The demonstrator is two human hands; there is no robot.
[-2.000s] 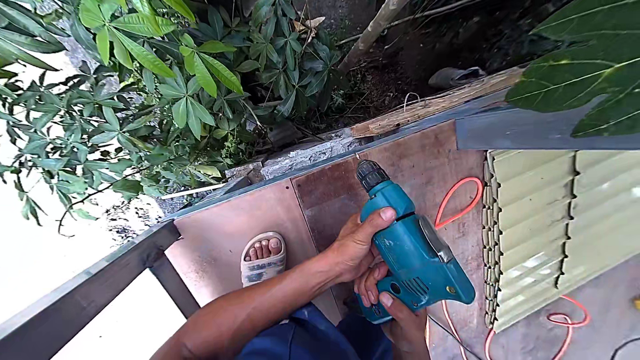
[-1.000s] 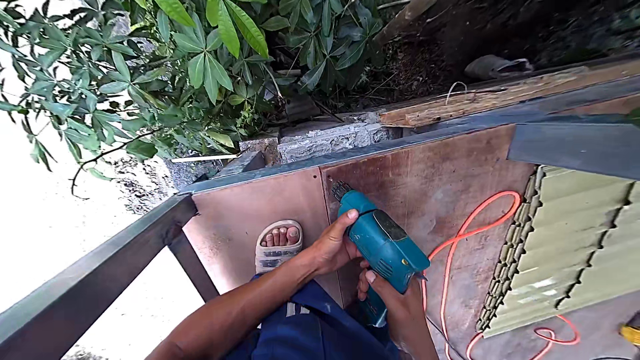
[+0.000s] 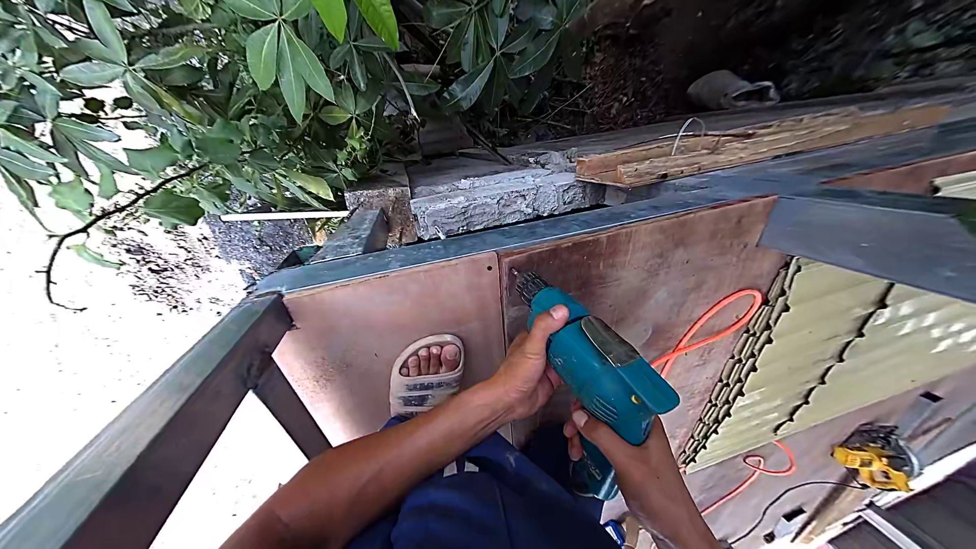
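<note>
A teal power drill (image 3: 610, 366) is held in both hands, its chuck pointing up and left. My left hand (image 3: 530, 362) is wrapped around the front of the drill body, just behind the chuck. My right hand (image 3: 610, 442) grips the drill's handle, partly hidden behind the body. The drill's tip is at the brown plywood panel (image 3: 648, 267), close to the seam with the lighter panel (image 3: 381, 305); whether it touches is hard to tell. A small dark hole shows near that lighter panel's corner. A metal beam (image 3: 457, 236) runs along the panels' far edge.
A sandaled foot (image 3: 427, 374) stands on the lighter panel. At the left is a metal frame rail (image 3: 145, 427) with open ground below. An orange cord (image 3: 709, 320) loops beside stacked corrugated sheets (image 3: 831, 343). A yellow power saw (image 3: 873, 465) lies at the lower right. Leafy branches hang beyond the beam.
The drill, held in both hands, has moved left across the brown panel to near the seam since two seconds ago. The view has shifted, showing the yellow saw more fully.
</note>
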